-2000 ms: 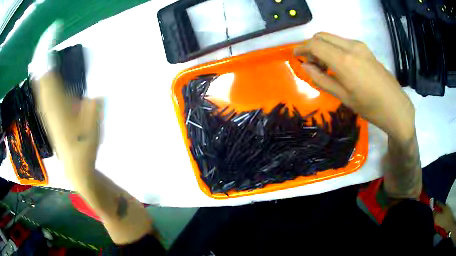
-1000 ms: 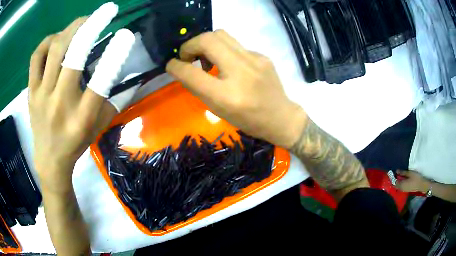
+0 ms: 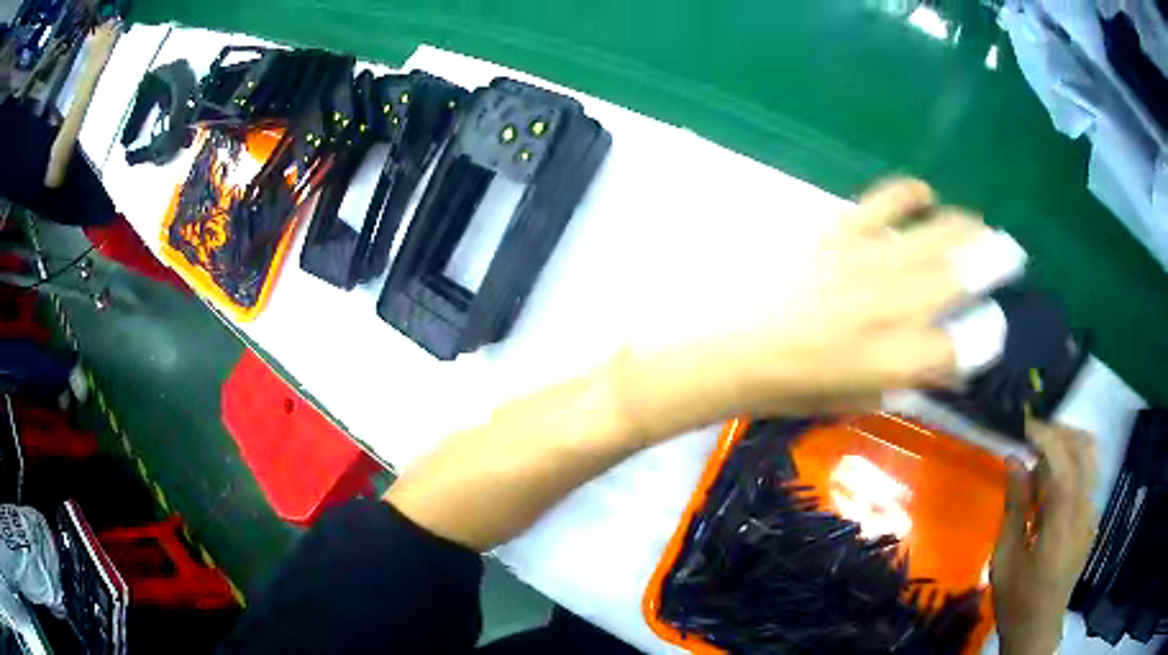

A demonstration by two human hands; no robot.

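Note:
My left hand [image 3: 871, 301], blurred, with white finger cots on two fingers, reaches across to the right and is at a black plastic housing [image 3: 1025, 352] with a yellow dot. My right hand [image 3: 1044, 531] is at the housing's near end, over the right side of the orange tray. Part of the housing is hidden behind my left hand, and I cannot tell whether a strip is in my fingers. The orange parts tray [image 3: 916, 441] below my hands holds a loose heap of small black strips [image 3: 794, 550].
Stacked housings [image 3: 506, 218] stand on the white bench to the left, beside a second orange tray [image 3: 256, 301] of strips. More black housings [image 3: 1134, 537] lie at far right. The green strip [image 3: 769, 90] runs behind. A red stool [image 3: 288, 435] is below the bench edge. A person's arm [image 3: 80, 102] shows at far left.
The view has swung left, so the tray now sits lower right and the left-hand stacks show. My hands and the housing appear farther right, with my left arm stretched across the bench.

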